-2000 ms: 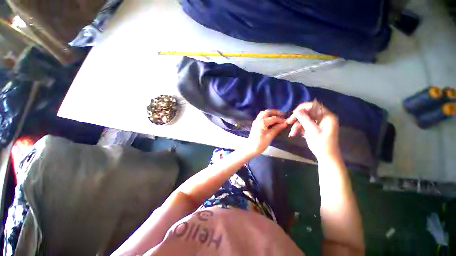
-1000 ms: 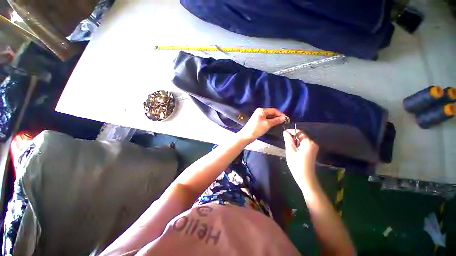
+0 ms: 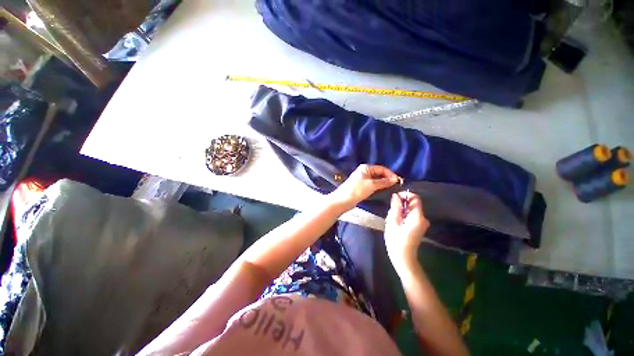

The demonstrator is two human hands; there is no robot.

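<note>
The navy satiny garment (image 3: 361, 135) with its grey facing (image 3: 459, 206) lies folded lengthwise along the table's near edge. A brown-gold button (image 3: 338, 177) sits on the grey edge, left of my hands. My left hand (image 3: 372, 182) pinches a small shiny button in its fingertips over the garment's edge. My right hand (image 3: 405, 208) is just right of and below it, fingers closed around a small thin object, too small to name surely. Needle and thread cannot be made out.
On the white table (image 3: 163, 97) are a round dish of buttons (image 3: 227, 154), a yellow tape measure (image 3: 347, 89), a pale measuring strip (image 3: 431, 110), dark thread cones (image 3: 582, 163) and a navy garment pile (image 3: 410, 42). A stuffed grey sack (image 3: 132, 264) stands at the lower left.
My right hand first came down from above the garment to its near edge, then moved slightly left. My left hand stays pinched at the edge. The view has shifted slightly.
</note>
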